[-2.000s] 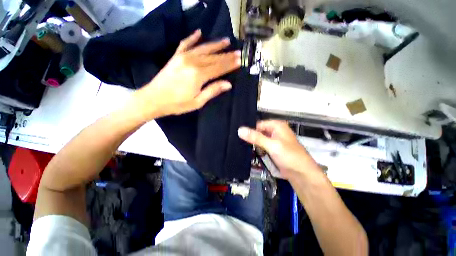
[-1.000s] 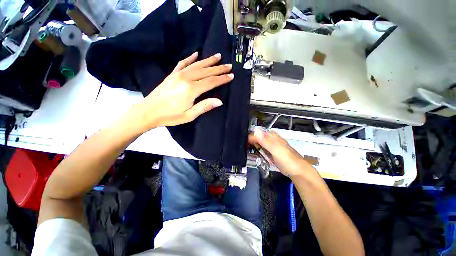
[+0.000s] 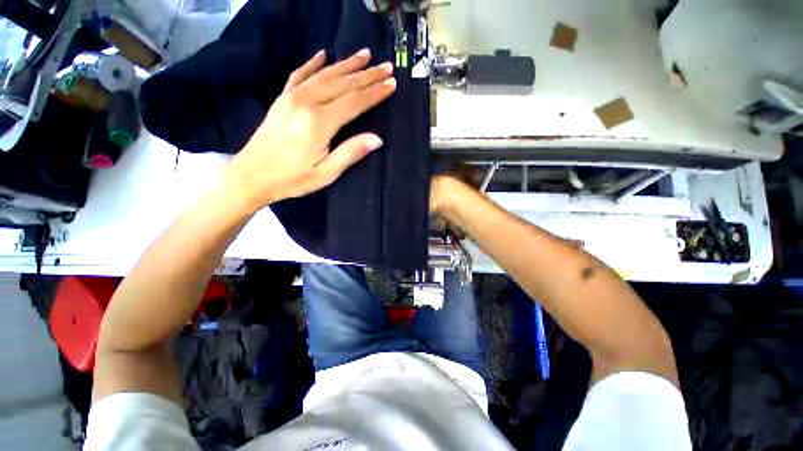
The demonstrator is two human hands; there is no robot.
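A dark garment [image 3: 348, 211] lies on the white table, its straight folded waistband [image 3: 407, 189] running down from the needles [image 3: 403, 44] to the front edge. My left hand [image 3: 308, 132] lies flat on the cloth, fingers spread, left of the presser foot [image 3: 423, 66]. My right hand [image 3: 443, 192] is at the waistband's right edge; its fingers are hidden under or inside the cloth, so its grip cannot be seen. Shiny metal rollers [image 3: 451, 255] show at the waistband's lower end.
A grey block [image 3: 500, 72] sits right of the foot on the cream machine bed [image 3: 528, 119]. Thread cones [image 3: 121, 114] stand at upper left. A red stool [image 3: 77, 321] is at lower left. A tray with small tools [image 3: 713, 240] is at the table's right. Dark cloth lies below the table.
My right hand has moved from the waistband's top, past its right edge, until its fingers went out of sight. My left hand stays flat on the cloth. The view has shifted.
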